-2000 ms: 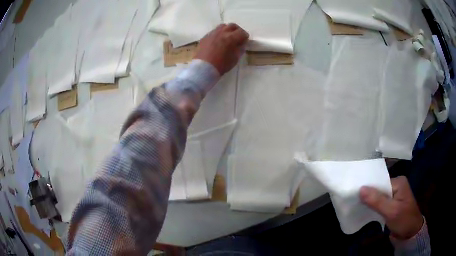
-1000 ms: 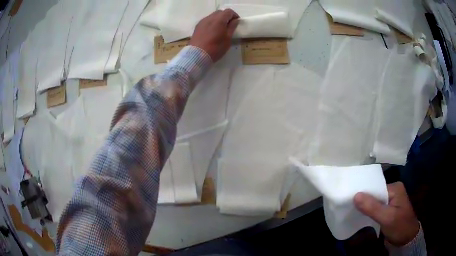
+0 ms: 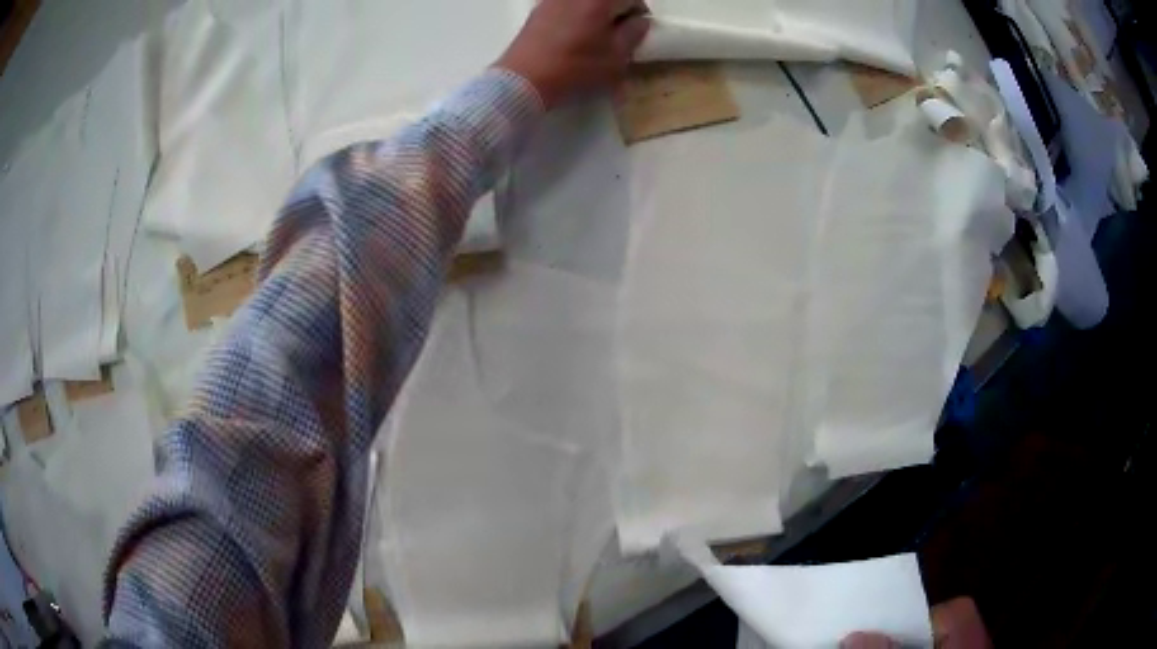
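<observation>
My left hand point(image 3: 577, 48) reaches to the top middle and pinches the near edge of a folded white cut panel point(image 3: 761, 36). A tan card pattern point(image 3: 679, 102) with faint marks shows beneath that edge. My right hand point(image 3: 916, 629) is at the bottom right, mostly cut off by the picture's edge. It holds a loose white fabric piece point(image 3: 825, 593) over the table's near edge. Long white panels point(image 3: 711, 317) lie side by side in front of me.
More white panels point(image 3: 216, 140) lie at the upper left, with card ends point(image 3: 216, 292) showing. Rolled offcuts point(image 3: 945, 114) and a dark bar point(image 3: 1030, 83) lie at the upper right. A small dark metal thing point(image 3: 48, 621) is at the lower left.
The view has shifted to the right. My left hand has moved from the middle panels to a panel further right. My right hand keeps the white piece, now lower in the picture.
</observation>
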